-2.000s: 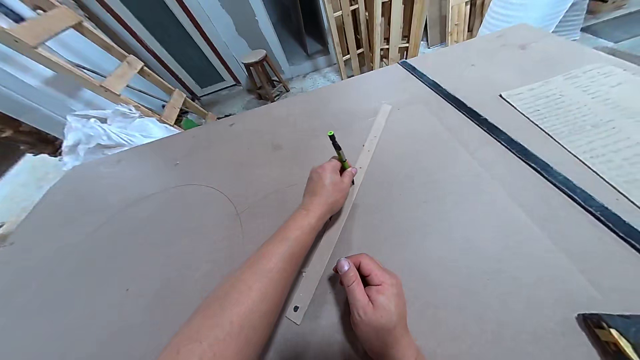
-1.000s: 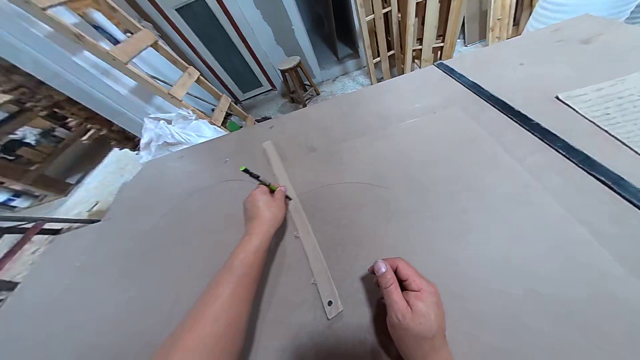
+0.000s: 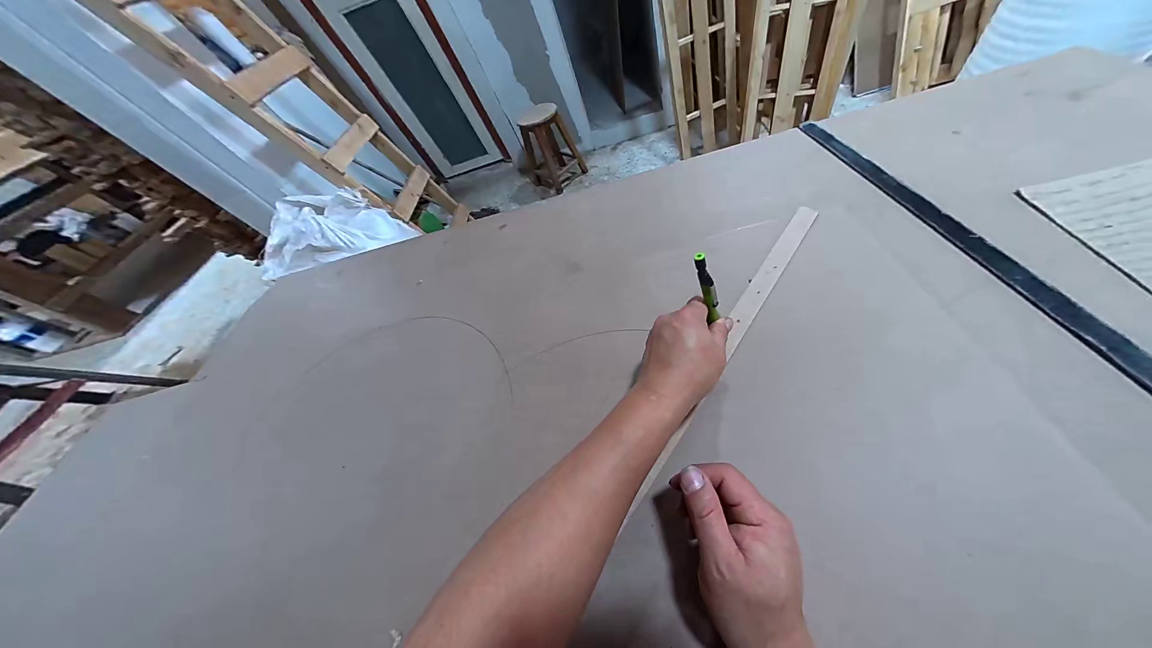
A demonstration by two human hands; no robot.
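My left hand grips a green-and-black marking pencil or pen and rests at the left edge of a thin, pale wooden strip. The strip lies slantwise on a large brown board, its far end to the upper right; its near end is hidden behind my left forearm. Small dark marks or holes show along it. Low and to the right of that forearm, my right hand is curled with the thumb over the fingers, and no object is visible in it. Thin curved lines run across the board left of my left hand.
A long dark strip crosses the board at right, beside a pale sheet with writing. Beyond the far edge stand a wooden stool, wooden frames, a wooden ladder and white plastic sheeting.
Since one second ago, the wooden strip's far end has swung to the right, and my left hand has moved right with the pencil or pen. My right hand remains curled near the strip's lower part.
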